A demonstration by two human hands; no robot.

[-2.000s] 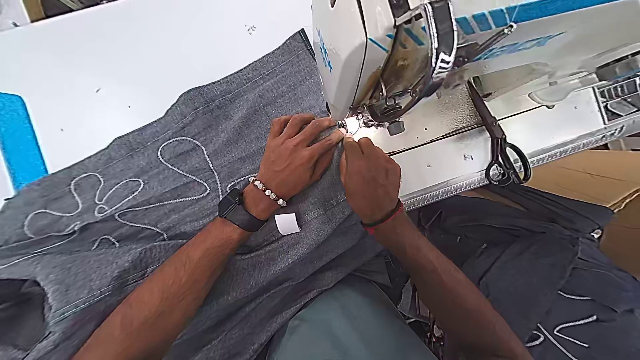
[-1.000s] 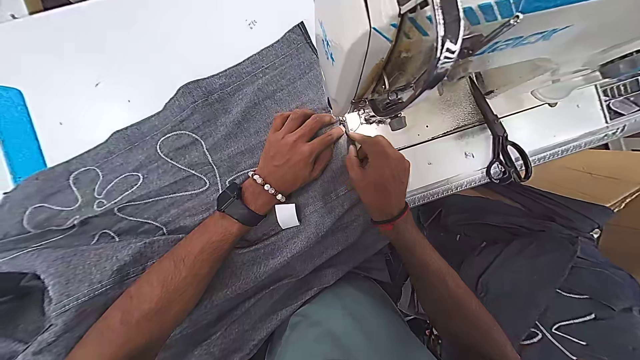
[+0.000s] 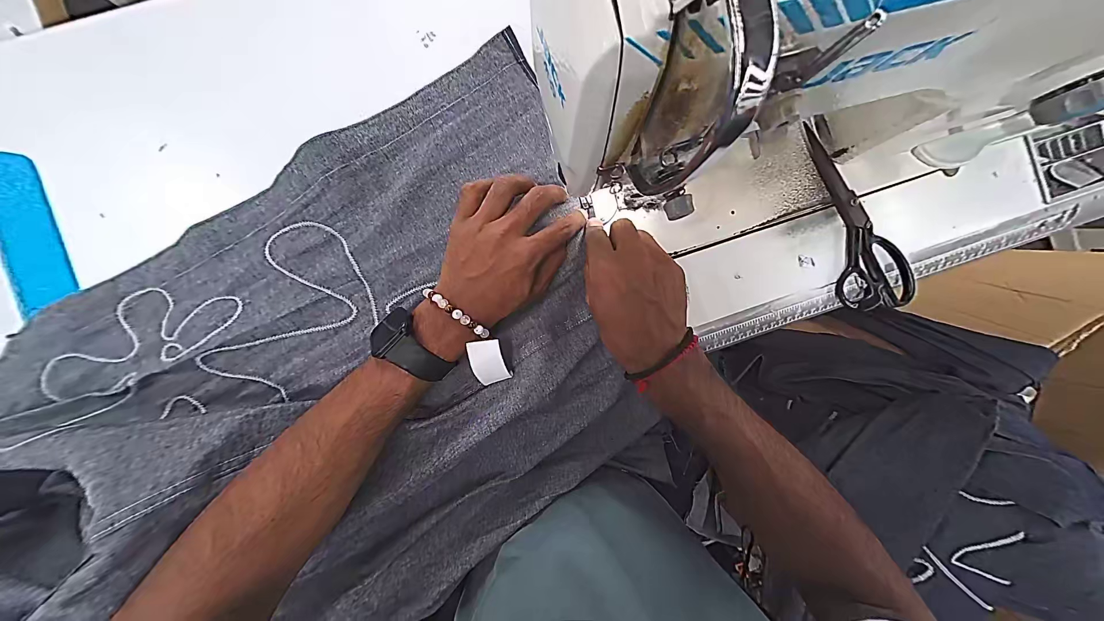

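Grey denim fabric (image 3: 414, 164) with white looping cord or stitching lies across the white table and under the needle area of a Jack sewing machine (image 3: 578, 78). My left hand (image 3: 504, 250) rests spread on the fabric, its fingertips just left of the lit presser foot (image 3: 590, 209). Close against it, my right hand (image 3: 636, 289) has curled fingers at the fabric's edge by the foot; thumb and index finger pinch there, though what lies between them is hidden. A small white tag (image 3: 488, 361) sits on the fabric below my left wrist.
Black-handled scissors (image 3: 862, 250) lie on the machine bed at the right. A measuring tape strip (image 3: 975, 250) runs along the table's front edge. Below it, dark garments (image 3: 914, 405) are piled beside a cardboard box (image 3: 1009, 289). A blue patch (image 3: 34, 233) marks the table's left side.
My right hand moved slightly down and right from the foot, then came back up close to my left fingertips. My left hand stays on the fabric beside the foot.
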